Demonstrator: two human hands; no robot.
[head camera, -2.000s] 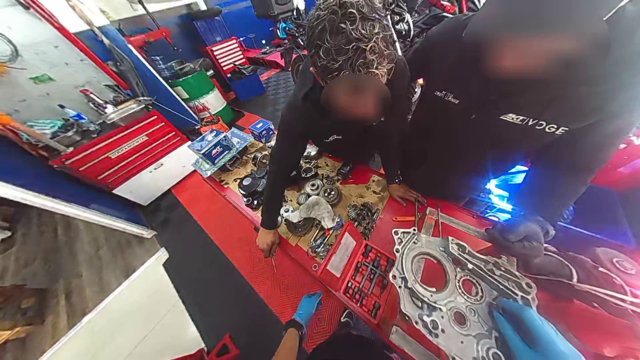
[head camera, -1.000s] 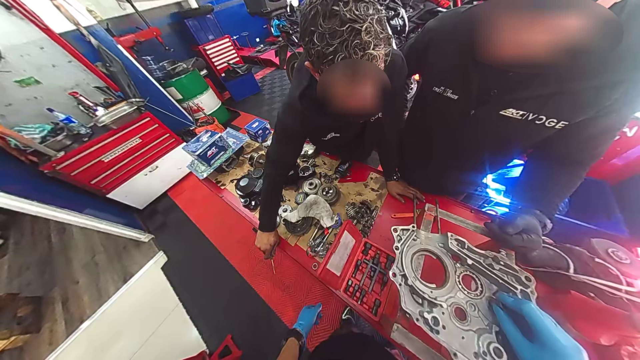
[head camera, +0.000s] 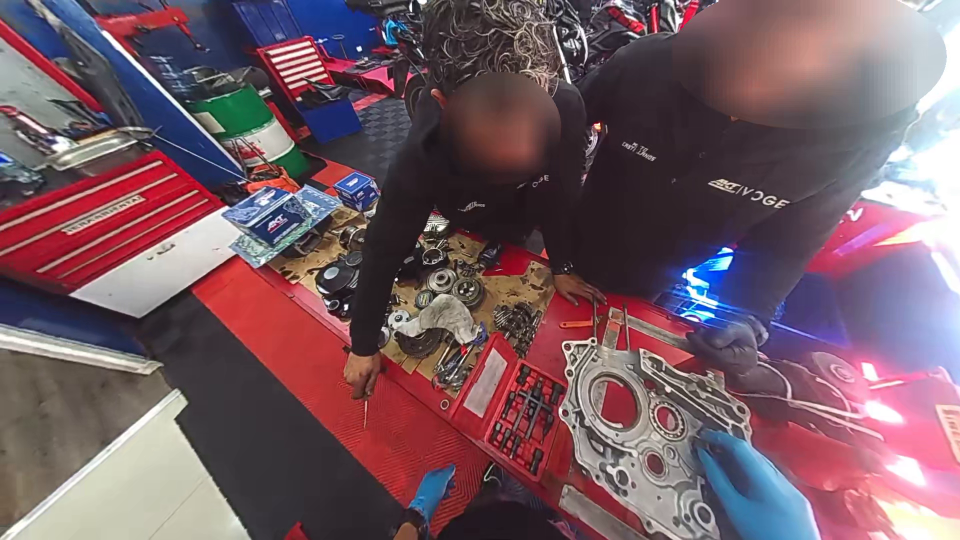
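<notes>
An aluminium engine crankcase half (head camera: 630, 420) lies on the red workbench in the lower right, its bores and bearings facing up. My right hand (head camera: 757, 487), in a blue glove, rests with its fingertips on the casting's right side; what is beneath the fingertips is hidden. Below the bench edge hangs my left hand (head camera: 433, 491), also blue-gloved, away from the crankcase and with nothing visible in it. Between them sits an open red case (head camera: 495, 442) of black puller parts (head camera: 527, 412). Two metal rods (head camera: 626, 330) stand at the casting's upper edge.
Two people in dark tops lean over the bench; one bare hand (head camera: 363, 375) holds a thin tool, a black-gloved hand (head camera: 727, 345) is near the casting. Engine parts, gears (head camera: 442, 280) and a rag (head camera: 446, 316) lie on cardboard. Boxes (head camera: 270, 217) and a red tool cabinet (head camera: 105, 217) stand left.
</notes>
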